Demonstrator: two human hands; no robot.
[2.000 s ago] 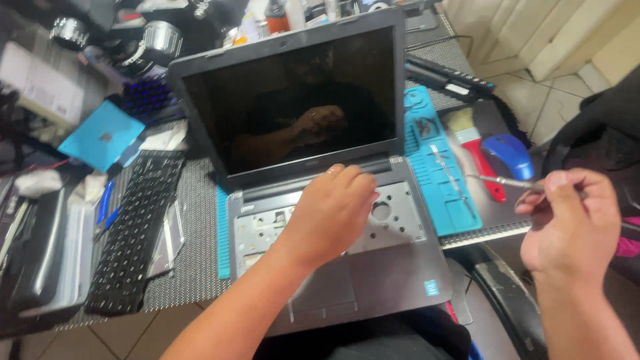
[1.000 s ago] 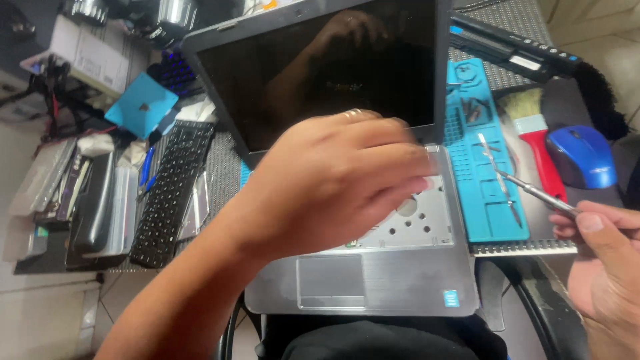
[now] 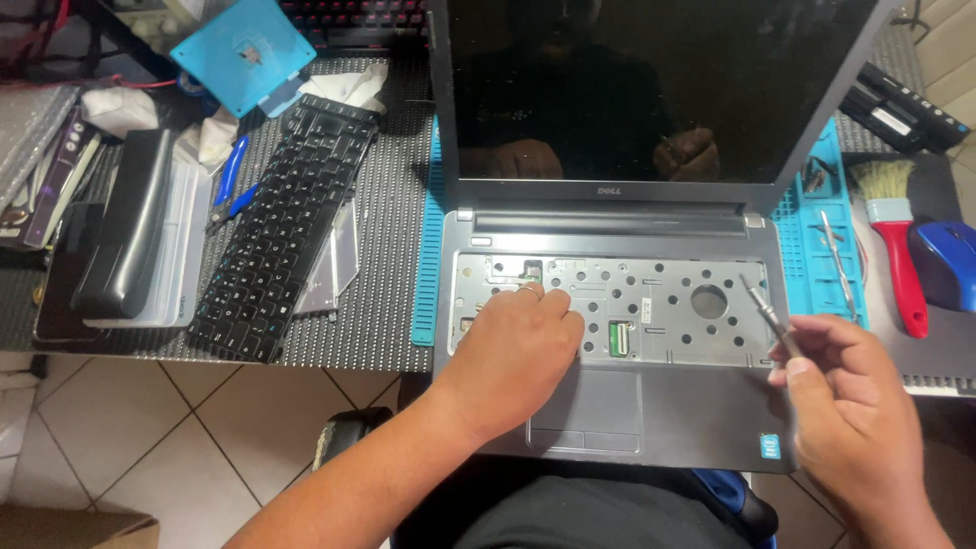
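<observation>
An open Dell laptop (image 3: 686, 427) with a dark screen (image 3: 610, 99) faces me, and its bare metal keyboard bay (image 3: 663, 290) is exposed. My left hand (image 3: 511, 351) rests over the left part of that bay, fingers curled down near a small opening with a green board. Its fingertips are hidden, so whether they pinch anything does not show. My right hand (image 3: 846, 396) holds a thin metal screwdriver (image 3: 770, 316) above the bay's right edge, tip pointing up and left. A green connector (image 3: 618, 339) shows in a cutout right of my left hand.
Left of the laptop lie a removed laptop keyboard (image 3: 286, 229), blue-handled cutters (image 3: 230, 171) and a black case (image 3: 126, 229) on a clear plastic box. To the right are a teal work mat (image 3: 827, 259), tweezers (image 3: 837, 252), a red-handled brush (image 3: 900, 252), a blue mouse (image 3: 949, 263) and a laptop battery (image 3: 900, 110).
My left hand has moved left over the keyboard bay, uncovering its middle. The screwdriver in my right hand now reaches over the bay's right edge. The view has shifted.
</observation>
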